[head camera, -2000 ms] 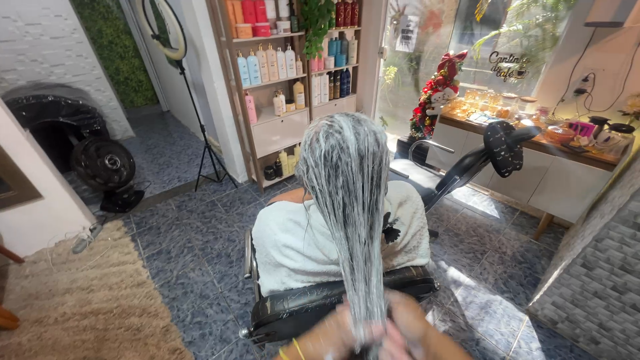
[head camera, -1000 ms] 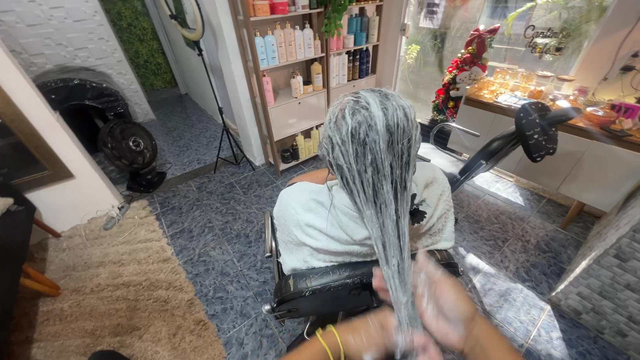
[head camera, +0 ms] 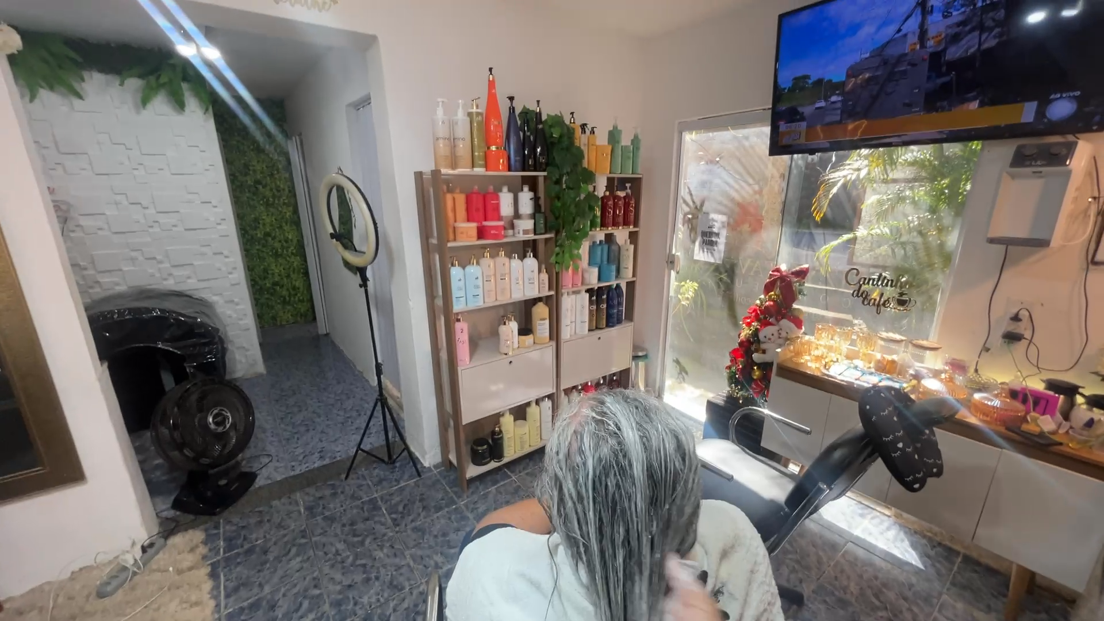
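Note:
A seated person's long hair [head camera: 625,483], coated with whitish product, hangs down their back at the bottom centre of the head view. A white towel [head camera: 509,573] covers the shoulders. My right hand [head camera: 690,593], blurred and partly cut off by the lower edge, is at the right side of the lower hair; its fingers' hold on the strands is unclear. My left hand is out of view, as are the hair's ends.
Ahead stand shelves of bottles [head camera: 506,366]. A ring light on a tripod [head camera: 377,379] and a black fan [head camera: 204,423] are to the left. To the right are an empty reclined salon chair [head camera: 815,483] and a counter with glassware [head camera: 975,423].
The view has tilted up. Both hands were at the lower lengths of hair before; now only my right hand shows, beside the hair, and my left has left the view.

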